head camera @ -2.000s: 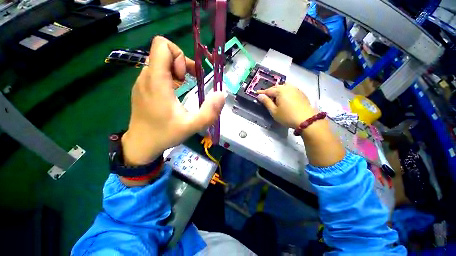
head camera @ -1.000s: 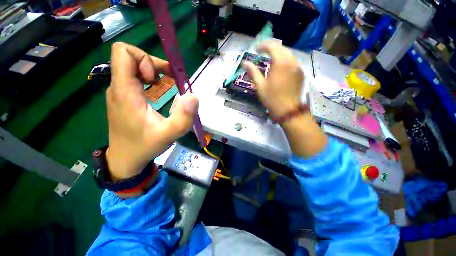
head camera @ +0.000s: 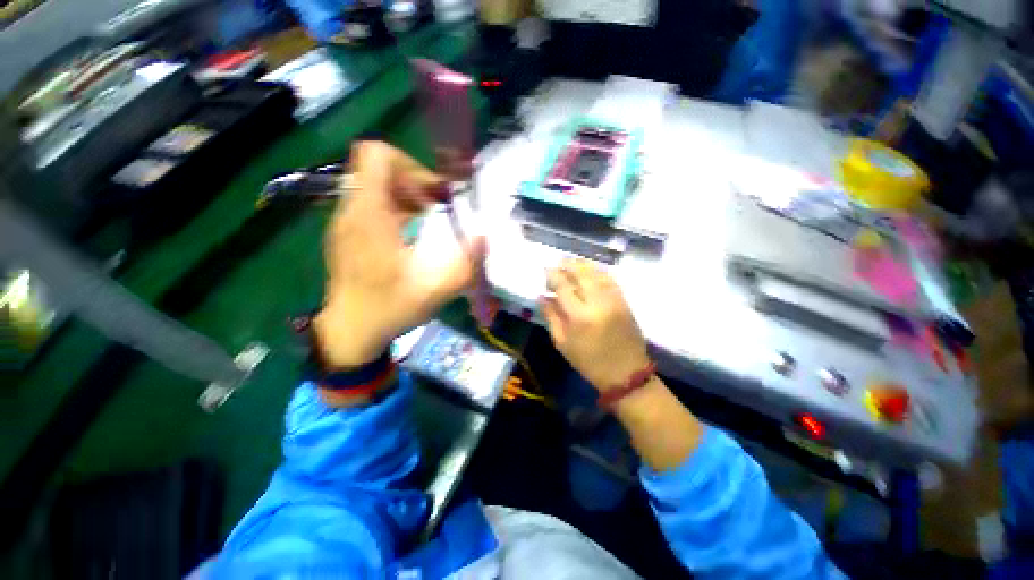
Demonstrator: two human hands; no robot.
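My left hand [head camera: 391,249] is shut on a maroon phone frame [head camera: 447,113], held upright between thumb and fingers at the press table's left edge; motion blurs it. The mint-green cover frame [head camera: 621,195] lies flat over the black fixture base on the white press table [head camera: 692,272]. A pink phone frame [head camera: 619,151] shows inside the cover's opening. My right hand [head camera: 587,312] is at the table's front edge, in front of the fixture and not touching it. Its fingers are curled and blurred, so I cannot tell whether they hold anything.
A grey-white meter [head camera: 459,360] with orange plugs sits below my left hand. A red emergency stop [head camera: 890,402] is at the table's front right. Yellow tape [head camera: 882,175] and pink sheets [head camera: 896,270] lie on the right. A black tray [head camera: 204,153] is at the far left.
The mint-green cover has gone from tilted open beside the fixture to flat over it. My right hand has moved off the fixture towards the front edge. My left hand still holds its frame.
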